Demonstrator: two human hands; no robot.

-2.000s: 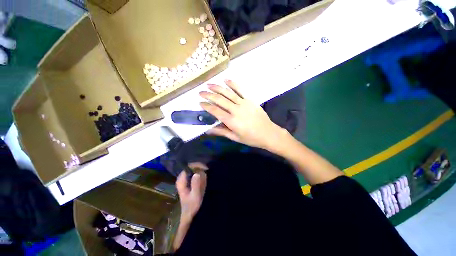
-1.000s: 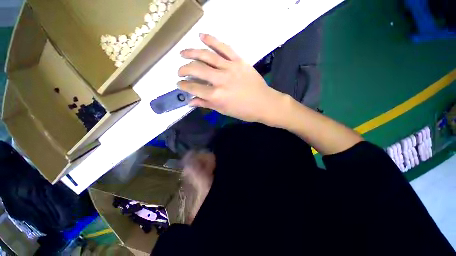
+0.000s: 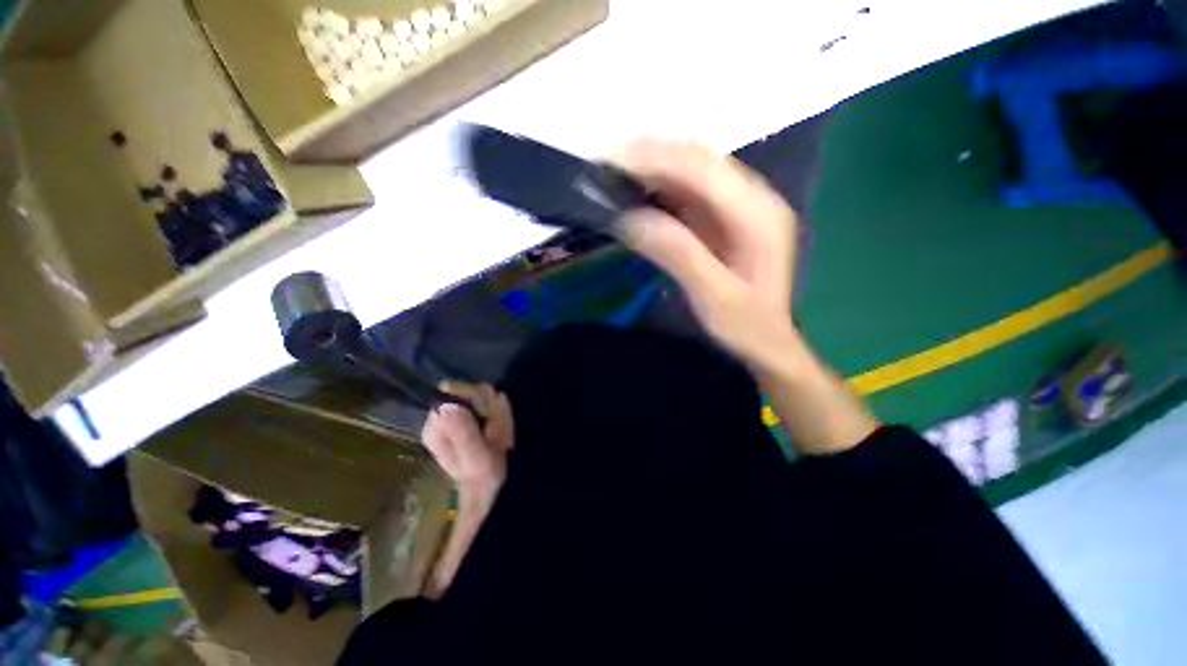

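My right hand (image 3: 729, 241) holds one end of a dark oblong housing (image 3: 534, 176) between thumb and fingers. The housing is blurred, tilted and appears raised over the white bench (image 3: 449, 221). My left hand (image 3: 469, 442), lower and nearer my body, grips the dark shaft of a small hammer (image 3: 313, 319). Its silver cylindrical head points up and left, by the bench's near edge. The hammer and housing are apart. The fingers of my right hand partly hide the housing's near end.
Cardboard trays stand on the bench: one holds cream caps (image 3: 384, 46), another black caps (image 3: 215, 208). A deep carton (image 3: 169, 527) with black and pink parts is below left. Pale oblong units (image 3: 983, 440), a small carton (image 3: 1087, 386) and a blue stool (image 3: 1041, 117) are at right.
My right hand has lifted the housing, which lay flat on the bench, and now grips it. The hammer, out of clear view a second ago, shows again in my left hand. The view has shifted.
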